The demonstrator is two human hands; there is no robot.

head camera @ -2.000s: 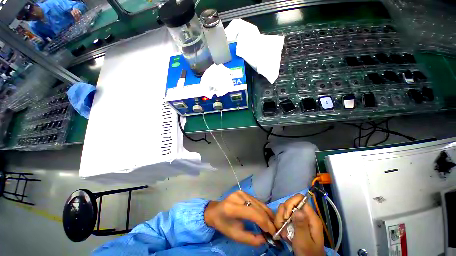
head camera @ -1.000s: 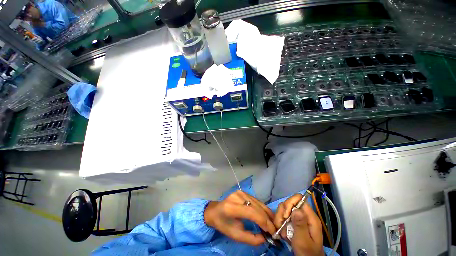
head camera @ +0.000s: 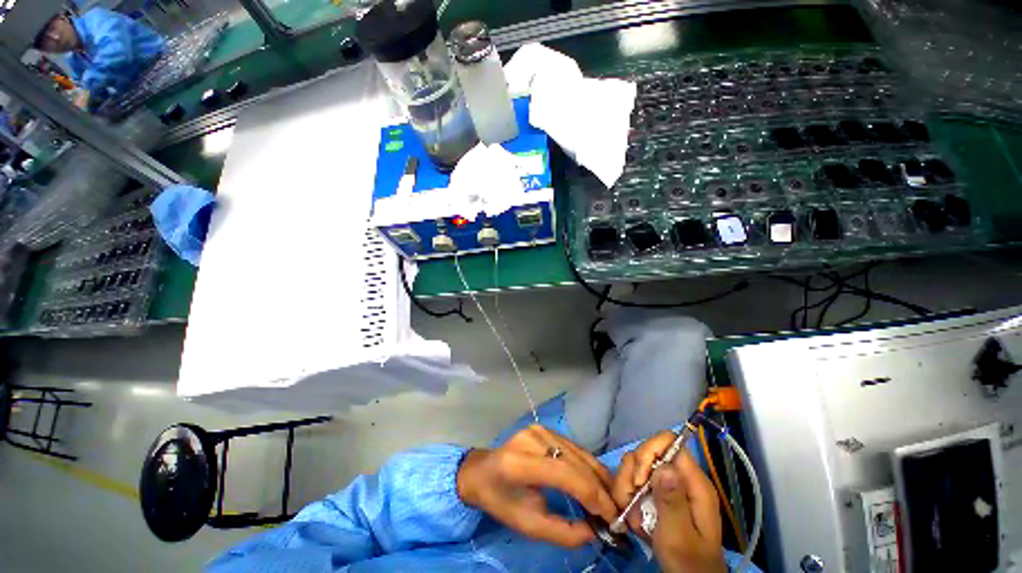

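Note:
My left hand [head camera: 538,484] is bare, low in the middle of the view, with its fingertips on a small dark unit [head camera: 611,538], partly hidden by fingers. My right hand [head camera: 680,509] is bare and close beside it. It holds a slim silver pen-like tool [head camera: 648,489], slanting down to the left with its tip at the dark unit. A small crumpled white wipe [head camera: 648,515] is also in the right fingers.
A blue control box [head camera: 465,229] bears a jar and a bottle. A white sheet [head camera: 286,246] lies left. A clear tray [head camera: 728,196] of dark units is behind. The white machine [head camera: 796,392] is at right, a black stool [head camera: 179,481] at left. A person sits upper left.
A dark panel with a light frame at the lower right has come further into view on the machine. The person at upper left has changed posture. My hands have barely moved.

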